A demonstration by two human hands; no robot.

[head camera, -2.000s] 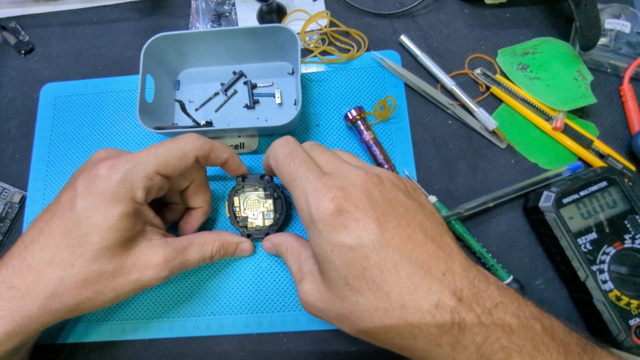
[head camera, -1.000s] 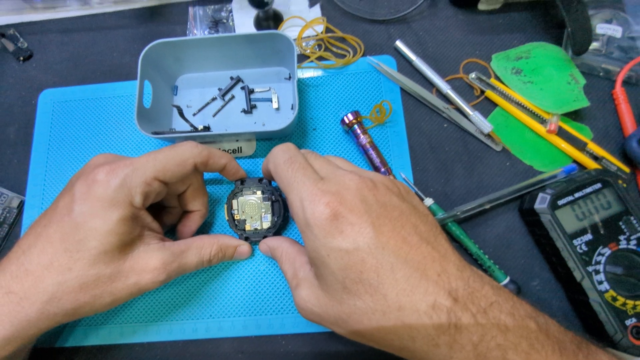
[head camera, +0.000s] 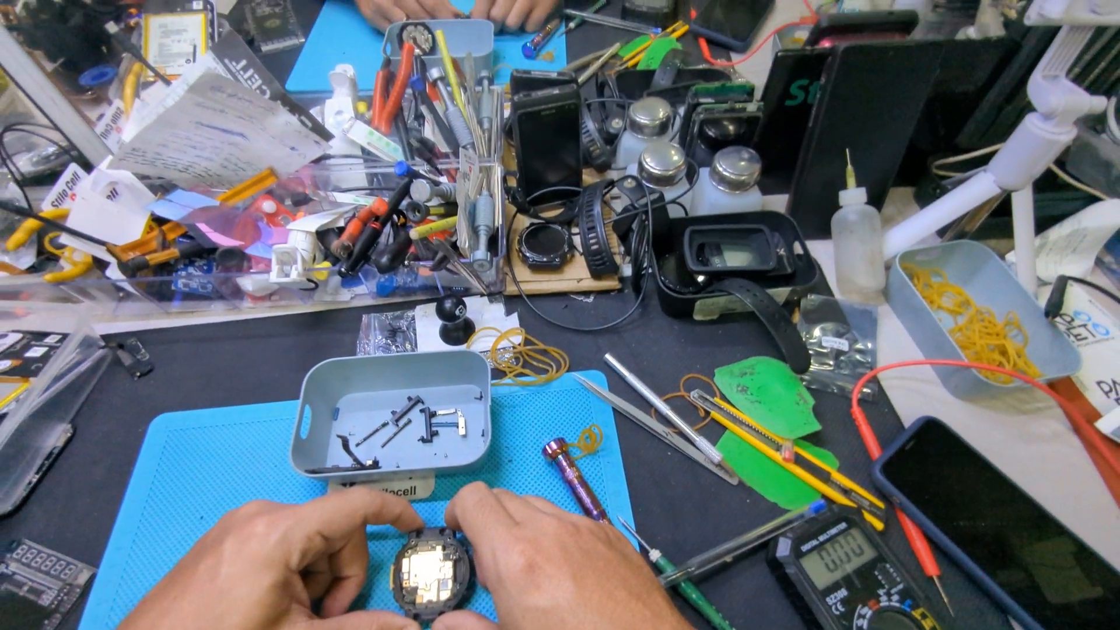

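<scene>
An opened round smartwatch case [head camera: 432, 573] with gold-coloured inner parts lies at the bottom centre, over the blue perforated mat [head camera: 219, 446]. My left hand [head camera: 284, 560] grips its left side, with a fingertip at the upper edge. On the other side, my right hand [head camera: 547, 564] holds the case between thumb and fingers. Both thumbs are partly cut off by the lower frame edge. Just beyond the hands stands a grey-blue plastic bin [head camera: 394, 464] with small black parts inside. A purple screwdriver [head camera: 575, 479] rests on the mat to the right.
Tweezers [head camera: 656, 427], a yellow utility knife [head camera: 787, 455], a green-handled screwdriver [head camera: 691, 599] and a multimeter [head camera: 853, 569] lie to the right. A phone [head camera: 1006, 525] is beyond them. Farther back are a clear tool tray [head camera: 376, 289], metal-capped bottles [head camera: 735, 175] and another person's hands [head camera: 507, 10].
The view has tilted up, showing more of the bench's far side. Both hands remain around the watch case.
</scene>
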